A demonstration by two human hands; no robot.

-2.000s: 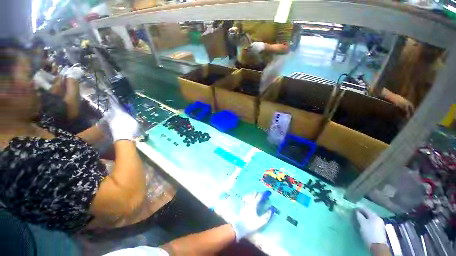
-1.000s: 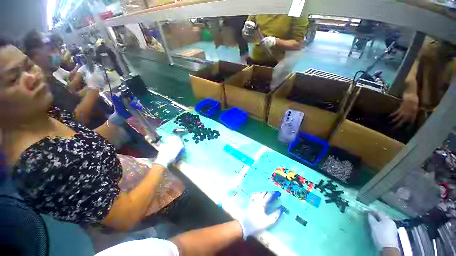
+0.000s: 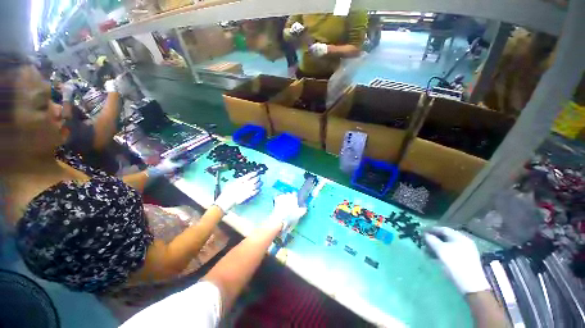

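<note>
My left hand point(image 3: 290, 210), in a white glove, is over the middle of the board point(image 3: 333, 262). It holds a dark grey part point(image 3: 308, 187), tilted up beside a blue patch; the exact grip is blurred. My right hand point(image 3: 457, 256), also in a white glove, is at the right, its fingertips at the edge of the black branched clips point(image 3: 403, 224). Whether they grip one cannot be told. Small coloured plastic parts point(image 3: 356, 216) lie between my hands. Small dark flat pieces point(image 3: 371, 262) lie in a row nearer the front edge.
A neighbour's gloved hand point(image 3: 238, 192) is close left of mine, by round black parts point(image 3: 224, 155) and a hammer-like tool point(image 3: 217, 182). Behind are a blue bin point(image 3: 375, 177), silver hardware point(image 3: 410, 196), a phone point(image 3: 352, 151) and cardboard boxes point(image 3: 449, 150). A post point(image 3: 487, 173) and silver profiles point(image 3: 513, 288) stand right.
My left hand has moved left and away from me, off the dark flat pieces, and a dark grey part now shows at it. My right hand has moved up and left to the black clips.
</note>
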